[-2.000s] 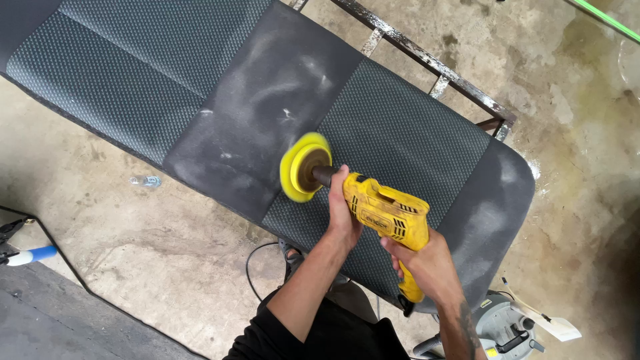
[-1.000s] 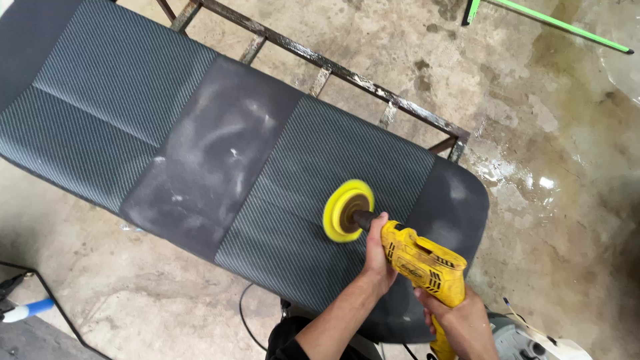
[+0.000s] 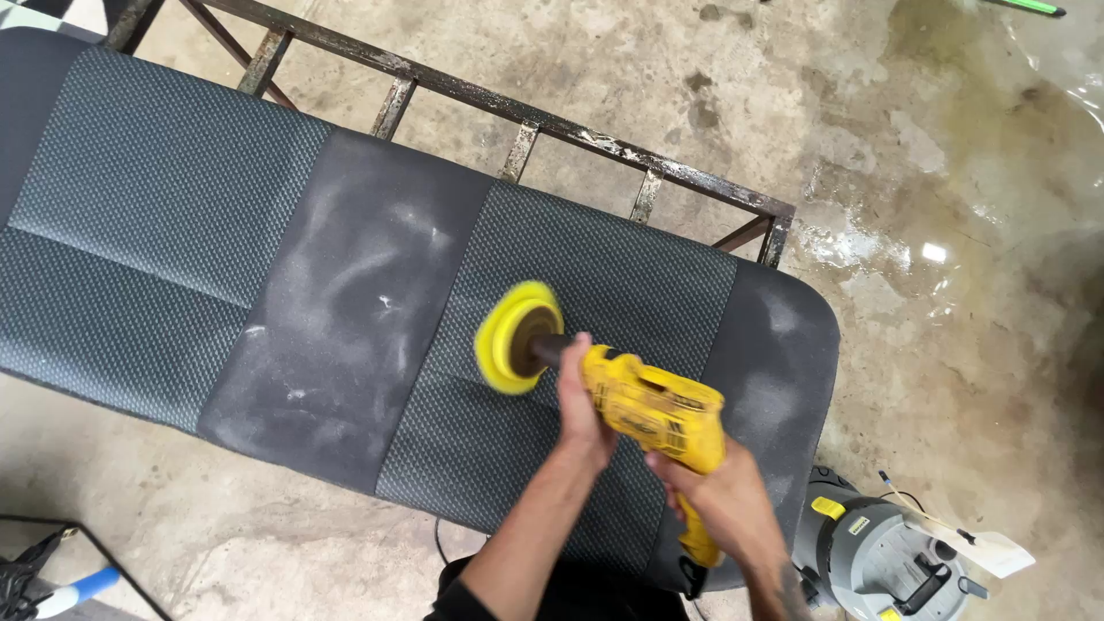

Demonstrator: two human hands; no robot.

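Observation:
A yellow power drill (image 3: 660, 405) is held in both my hands over a grey fabric bench-seat cushion (image 3: 595, 259). My left hand (image 3: 584, 405) grips its front end, near the chuck. Around the rear handle closes my right hand (image 3: 711, 492). A yellow round brush or pad (image 3: 519, 338) on the drill's shaft is over the patterned panel right of the plain dark one; its rim is blurred, and whether it touches the fabric I cannot tell. Whitish marks show on the plain dark panel (image 3: 345, 310) and on the cushion's right end.
The cushion lies on a worn metal frame (image 3: 483, 102) whose bars stick out along the far side. A grey vacuum cleaner (image 3: 897, 552) stands on the concrete floor (image 3: 897, 345) at lower right. Wet patches shine at right. A blue and white object (image 3: 82, 593) is at lower left.
The drill's head was near the plain panel's edge, moved right along the patterned panel, and is now back nearer that edge. Both hands have stayed on the drill. The view has shifted.

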